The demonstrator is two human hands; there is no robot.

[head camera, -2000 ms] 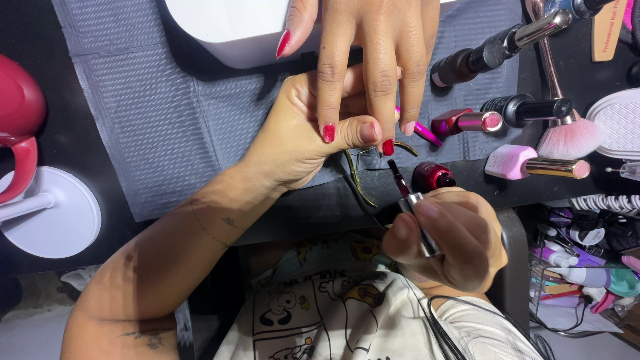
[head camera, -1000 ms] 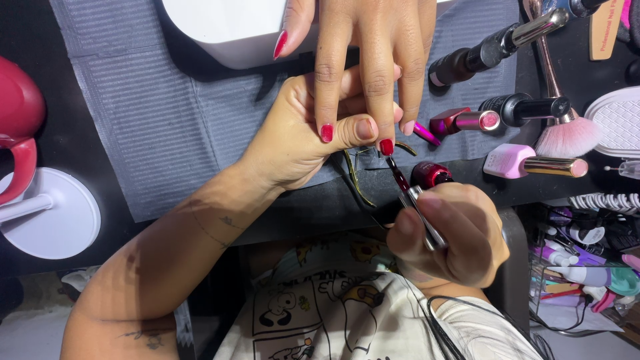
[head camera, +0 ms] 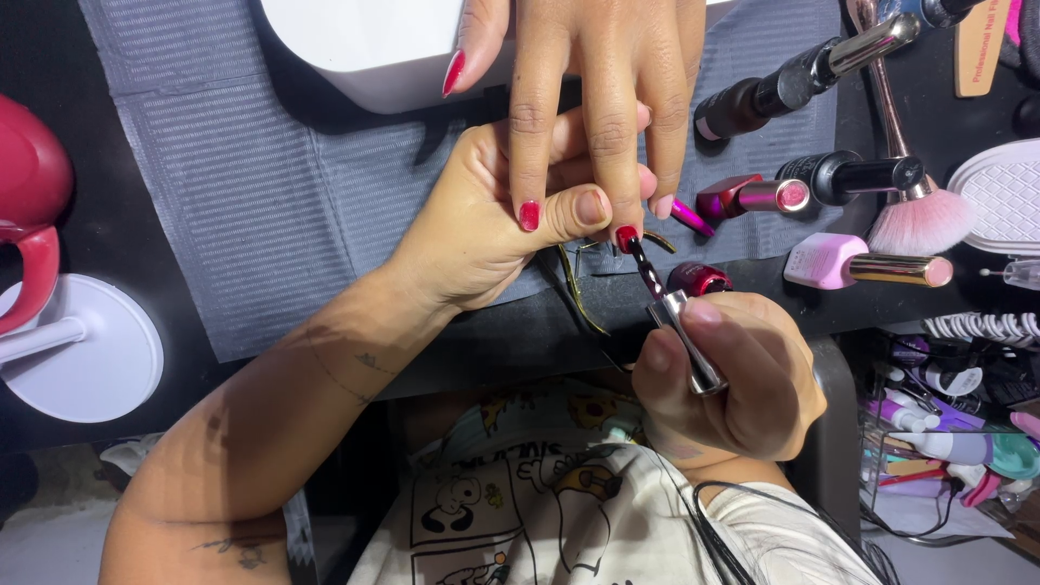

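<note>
My left hand (head camera: 479,219) holds the fingers of another person's hand (head camera: 609,97) from below, my thumb lying beside the middle fingertip. My right hand (head camera: 739,374) grips the silver cap of a nail polish brush (head camera: 686,341). Its dark, wet bristle end touches the red nail (head camera: 626,238) of that middle finger. The index nail (head camera: 529,215) and thumb nail are red too; the ring fingernail is pale pink. Just behind the brush an open dark red polish bottle (head camera: 700,279) is partly hidden by my right hand.
Polish bottles (head camera: 821,262), a pink powder brush (head camera: 918,219) and a nail file (head camera: 979,49) lie at right. A white rounded device (head camera: 366,49) stands behind on the grey towel (head camera: 244,187). At left are a red mug (head camera: 28,179) and a white round stand (head camera: 106,349).
The brush tip, apart from the middle fingernail two seconds ago, now touches it. My left hand keeps its hold on the other person's fingers.
</note>
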